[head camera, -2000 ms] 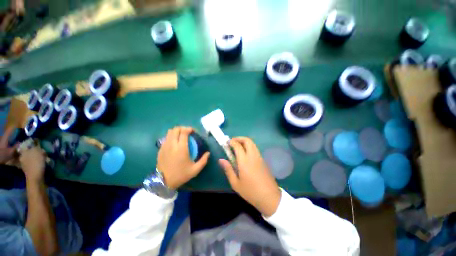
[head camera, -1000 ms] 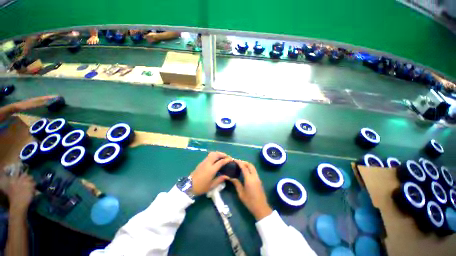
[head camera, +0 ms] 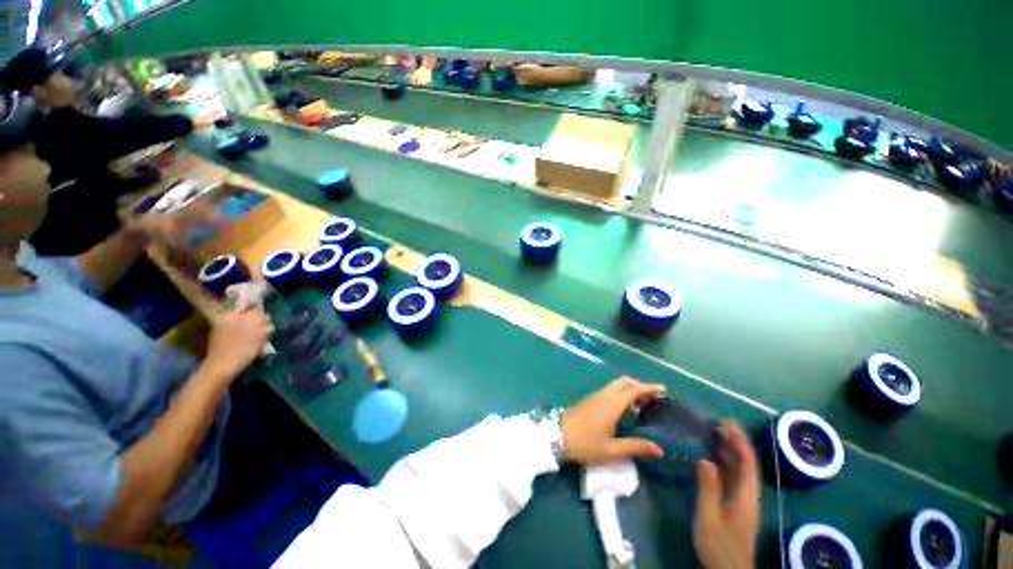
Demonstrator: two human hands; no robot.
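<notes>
My left hand [head camera: 605, 425] holds the left side of a dark round unit [head camera: 675, 428], which is blurred. My right hand [head camera: 728, 500] is blurred too, with its fingers on the unit's right side. The unit is over the green bench, and its white ring does not show. The white-wrapped mallet [head camera: 610, 483] lies on the bench just below the unit, its handle running to the bottom edge. Finished-looking units with white rings face up stand to the right, one of them here [head camera: 809, 446].
Several ringed units [head camera: 411, 307] stand grouped at left beside a cardboard strip [head camera: 511, 311]. A blue disc [head camera: 380, 415], a small tool [head camera: 371, 362] and dark parts [head camera: 311, 345] lie nearer. A neighbour [head camera: 111, 400] works at left. Units stand on the belt [head camera: 755, 333] beyond; a box [head camera: 585, 153] is across.
The view has swung left, showing more of the neighbour. Since the oldest frame, my right hand has let go of the mallet and moved to the unit. The unit looks blurred between my hands.
</notes>
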